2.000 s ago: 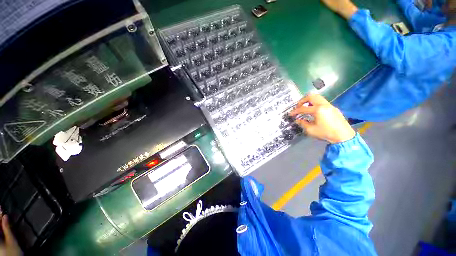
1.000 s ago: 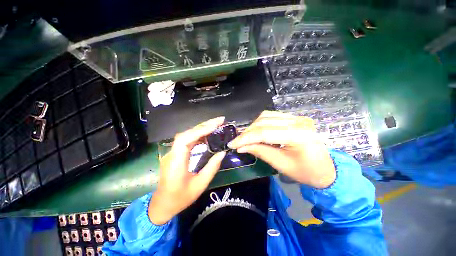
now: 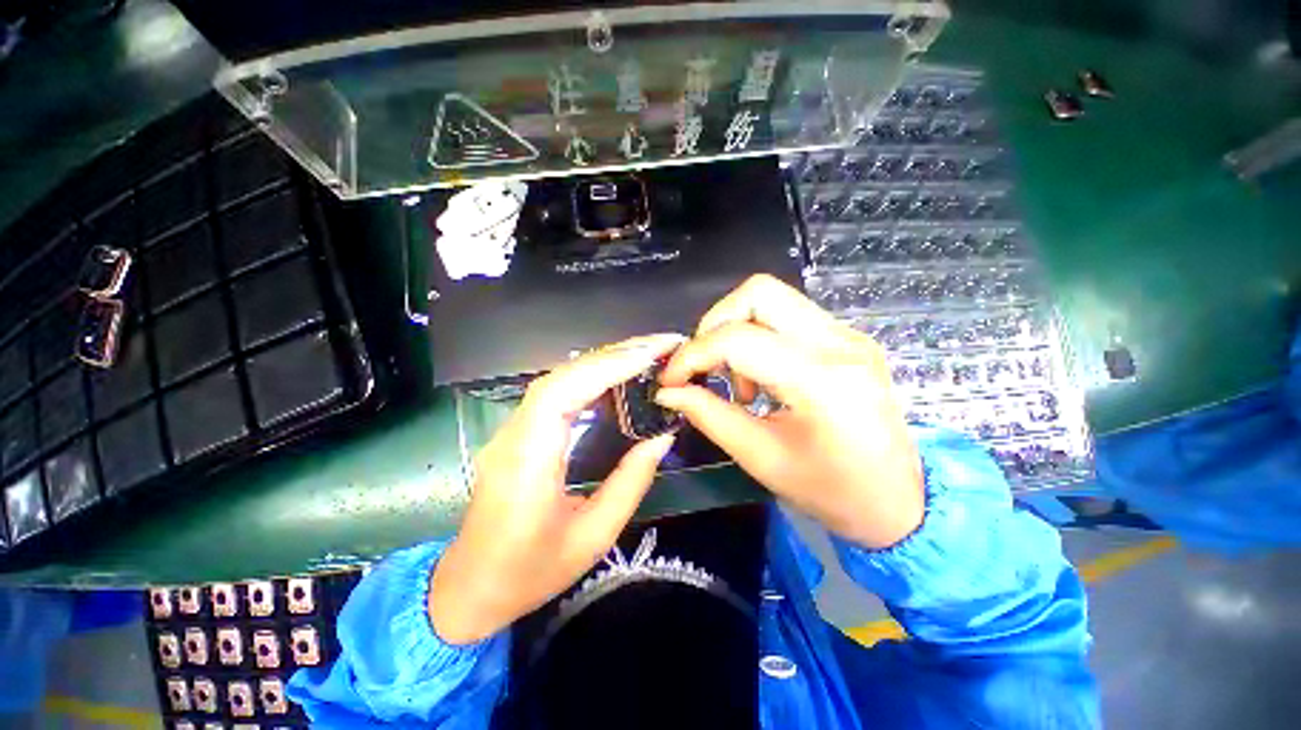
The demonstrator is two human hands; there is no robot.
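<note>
A dark watch case (image 3: pixel 642 409) with a rose-gold rim is held between both hands at the centre, in front of the black box. My left hand (image 3: pixel 542 492) grips it by its edges with thumb and index finger. My right hand (image 3: pixel 799 407) has thumb and fingertips pinched together at the case's right side; whether a small part is between them is hidden. Another watch case (image 3: pixel 609 208) sits in the nest on top of the black heating fixture (image 3: pixel 628 300), below the clear guard.
The clear guard (image 3: pixel 599 100) overhangs the fixture. A black compartment tray (image 3: pixel 271 314) with two cases is left, a clear blister tray (image 3: pixel 913 250) right. A dark piece (image 3: pixel 1119 361) and two small parts (image 3: pixel 1064 104) lie on the green mat. A lower parts tray (image 3: pixel 236 685) is lower left.
My right hand has come from the clear tray to the centre, and my left hand has come in holding the case. Since the last earlier frame, the case has been turned somewhat between the hands.
</note>
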